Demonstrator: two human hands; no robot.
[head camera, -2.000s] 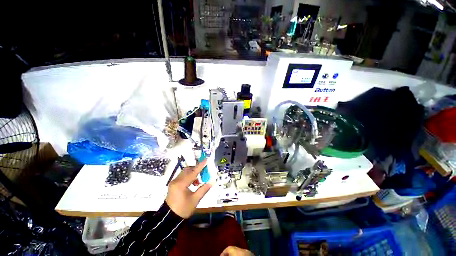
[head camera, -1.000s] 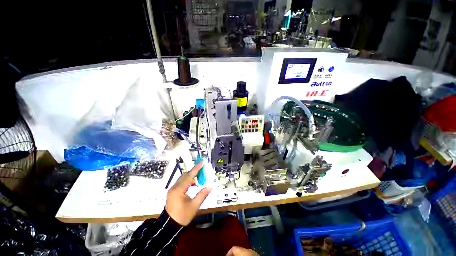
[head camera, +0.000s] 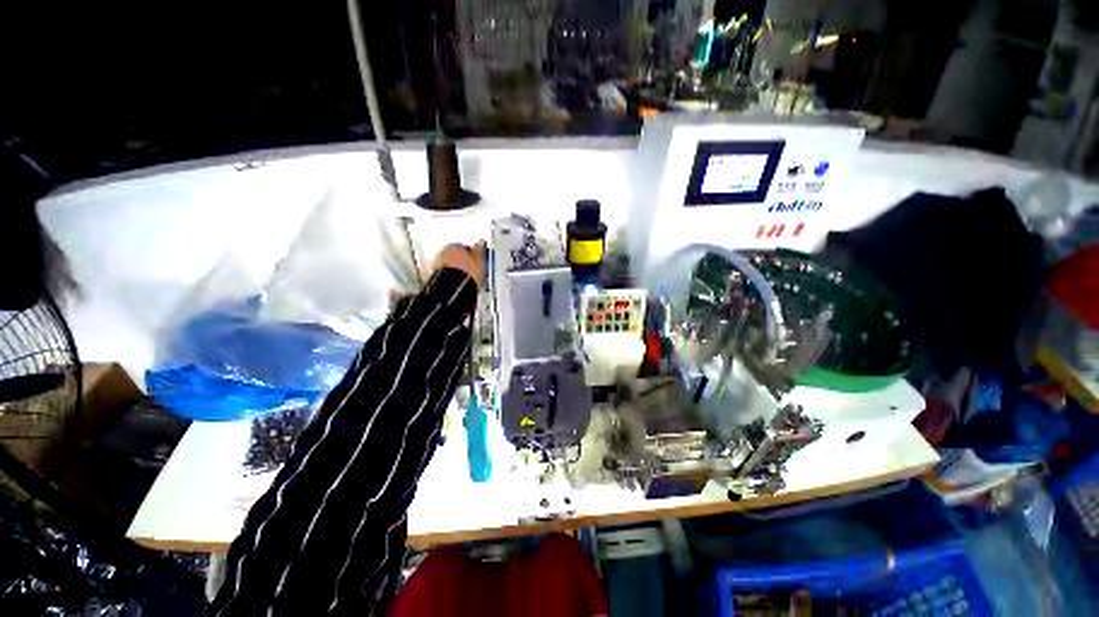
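Note:
My left hand (head camera: 460, 260) reaches to the upper left side of the button sewing machine (head camera: 539, 350), in front of the thread cone (head camera: 444, 175). The striped sleeve hides most of the forearm. The fingertips are small and partly hidden, so I cannot tell what they hold. The turquoise screwdriver (head camera: 477, 441) stands upright at the left of the machine head. The presser foot area (head camera: 548, 464) under the head shows no cloth. My right hand is not in view.
A keypad (head camera: 612, 316) and a black bottle (head camera: 586, 239) stand behind the head. The feeder (head camera: 771, 448), green bowl (head camera: 856, 325) and screen box (head camera: 738, 181) are at right. A blue bag (head camera: 229, 362) and buttons (head camera: 277, 436) lie left. A blue basket (head camera: 862, 576) is below right.
My left hand has moved from beside the screwdriver up and back along the machine's left side. My right hand has left the bottom edge of the picture.

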